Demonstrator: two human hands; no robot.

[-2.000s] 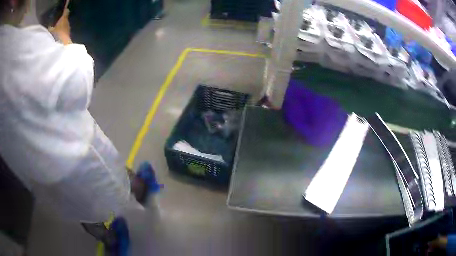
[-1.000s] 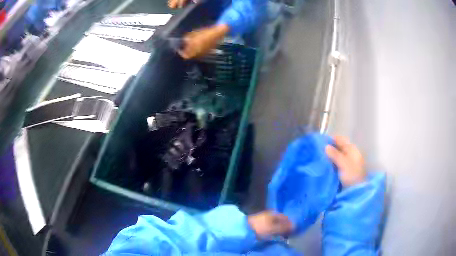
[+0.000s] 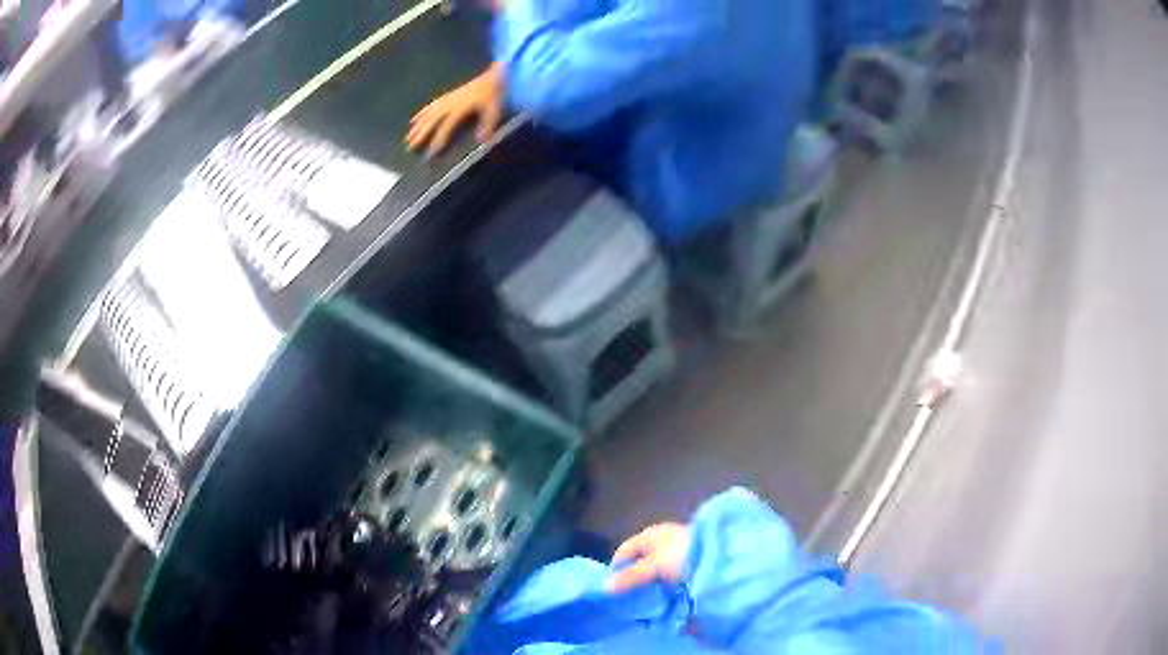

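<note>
A dark green crate (image 3: 448, 369) stands beside the bench at the lower left. It holds jumbled black parts (image 3: 346, 582) and pale parts with dark round centres (image 3: 464, 499). My right hand (image 3: 653, 555) is low in the middle, right of the crate, with its fingers against bright blue cloth (image 3: 557, 599). I cannot tell whether that cloth is the cap or my left sleeve, nor whether the hand grips it. My left hand does not show.
The dark bench (image 3: 372, 102) carries white strips with black curved marks (image 3: 263, 205), a blank white strip (image 3: 205, 288) and a black pad strip (image 3: 109, 435). A person in blue sits beyond, one hand (image 3: 459, 113) on the bench. A grey-white stool (image 3: 583, 294) stands behind the crate.
The view has swung along the bench, bringing the stools into sight. The other person's hand has left the crate for the bench. My right hand is lower; my left hand has gone from sight.
</note>
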